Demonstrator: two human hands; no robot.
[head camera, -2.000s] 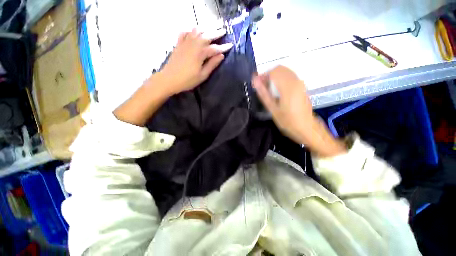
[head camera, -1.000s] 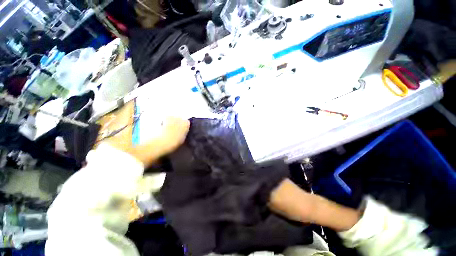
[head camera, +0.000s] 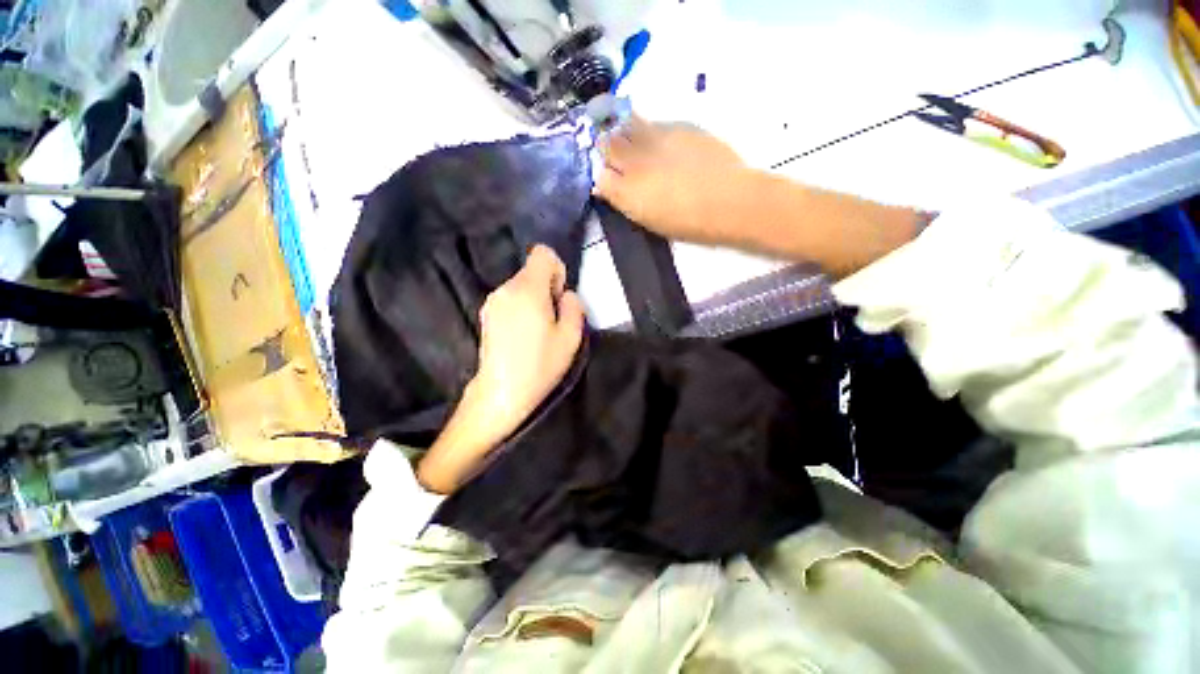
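Observation:
A black garment (head camera: 448, 250) lies bunched from the needle area down over the table edge onto the lap. My left hand (head camera: 526, 323) grips a fold of it near the middle, fingers curled. My right hand (head camera: 658, 171) is at the presser foot (head camera: 603, 116), fingertips closed on the edge of the work; exactly what they pinch is hidden. A straight dark strip (head camera: 642, 270) hangs from under my right hand to the table edge. The tension assembly (head camera: 579, 66) is just above.
Thread snips (head camera: 994, 129) lie on the right of the table, with yellow-orange handles (head camera: 1188, 46) at the far right edge. Taped cardboard (head camera: 250, 290) is at the left. Blue crates (head camera: 237, 566) stand below left. A ruler band (head camera: 763, 296) runs along the front edge.
My right hand has moved from the garment's lower right up to the presser foot. My left hand now grips the cloth lower down. The dark strip now shows, and the view has tilted down.

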